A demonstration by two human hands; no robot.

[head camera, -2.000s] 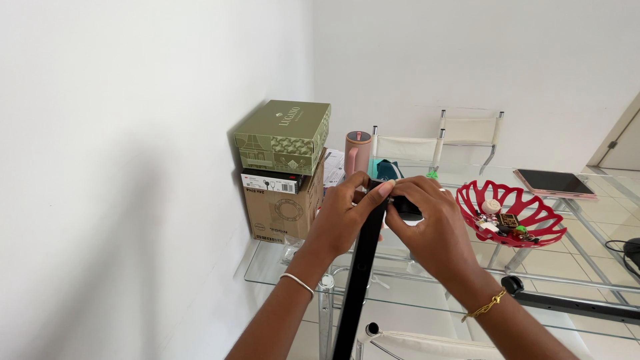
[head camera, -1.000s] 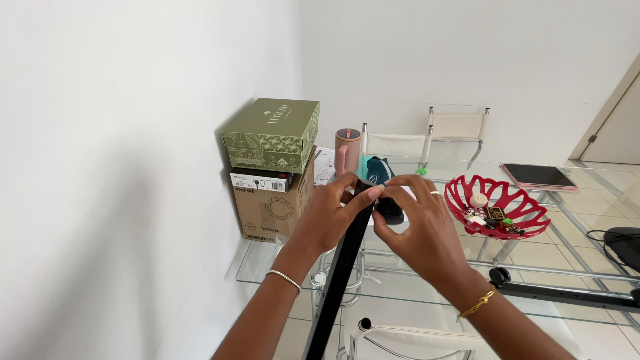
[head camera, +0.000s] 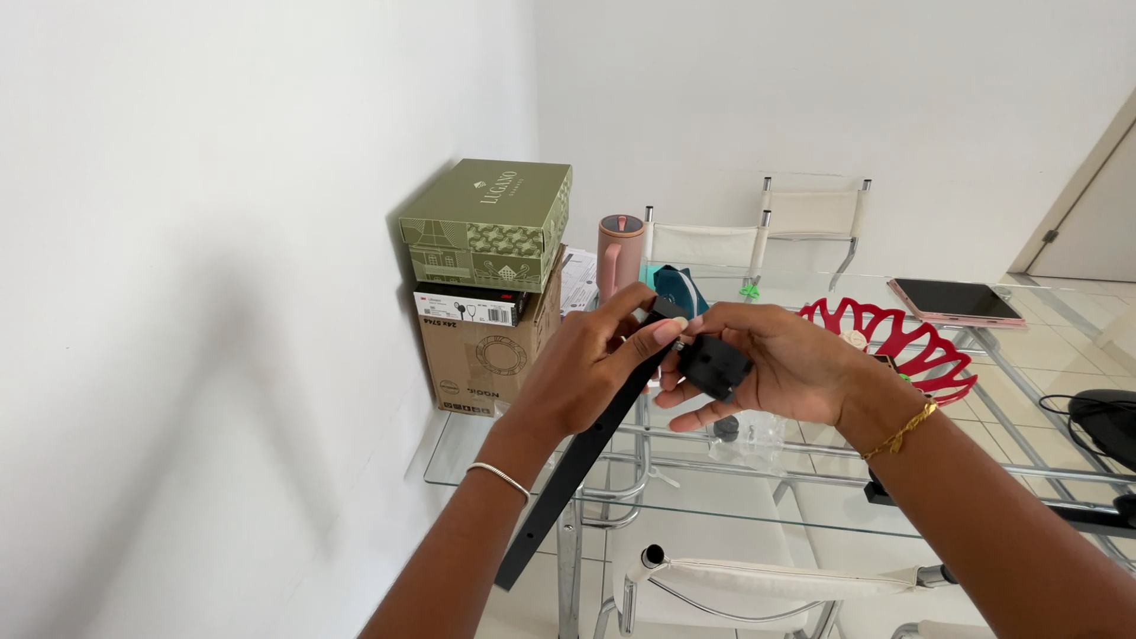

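My left hand point(head camera: 590, 359) grips the upper end of a long black bar point(head camera: 555, 493) with small holes along it; the bar slants down to the lower left. A black round part, which looks like a caster wheel point(head camera: 713, 366), sits beside the bar's top end, with a short metal stem between them. My right hand point(head camera: 772, 355) has its thumb and forefinger at that stem, and the wheel rests against its palm side. The other fingers are spread below the wheel. Whether the stem is seated in the bar cannot be seen.
A glass table point(head camera: 754, 517) stands beneath my hands. A green box point(head camera: 488, 222) tops a cardboard box point(head camera: 475, 359) by the wall. Beyond are a pink tumbler point(head camera: 619, 253), a red openwork bowl point(head camera: 941, 351) and a tablet point(head camera: 958, 300). A white chair point(head camera: 781, 577) is nearest.
The black wheel at the bar's top end has come into fuller view beside my right palm. My right hand's fingers have spread beneath it, while my left hand still holds the bar.
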